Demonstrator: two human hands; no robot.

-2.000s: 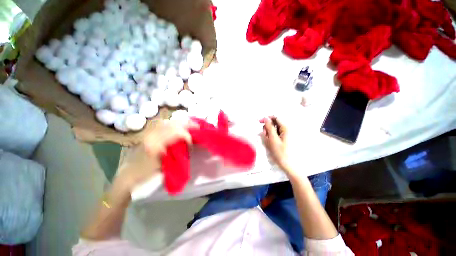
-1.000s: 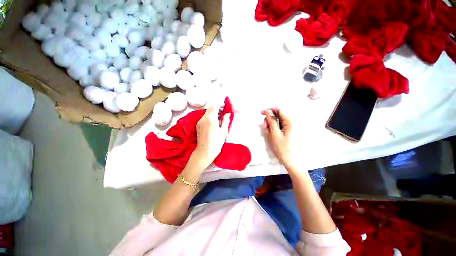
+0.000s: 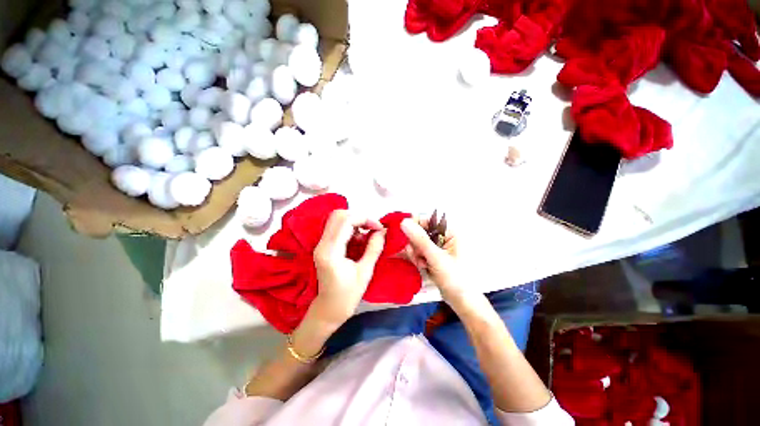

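A red plush piece [image 3: 279, 274] lies at the table's front edge, its parts spread around my left hand. My left hand [image 3: 337, 266] pinches the plush near its narrow part, with fingers curled. My right hand [image 3: 437, 262] touches the plush from the right with thumb and finger. Dark metallic snips [image 3: 437, 226] stick out of my right hand, tips pointing away from me. No needle or thread can be made out.
A carton [image 3: 100, 200] of white balls [image 3: 190, 189] is at the left, with loose balls beside it. Red plush heap [image 3: 617, 50], wristwatch [image 3: 512, 115], pale lump [image 3: 513, 156] and smartphone [image 3: 581, 185] lie rightward. A carton [image 3: 633, 320] of red pieces stands lower right.
My right hand has moved left from the table onto the red plush, and the snips now show. My left hand has gone from carrying the plush to pinching it at the table edge.
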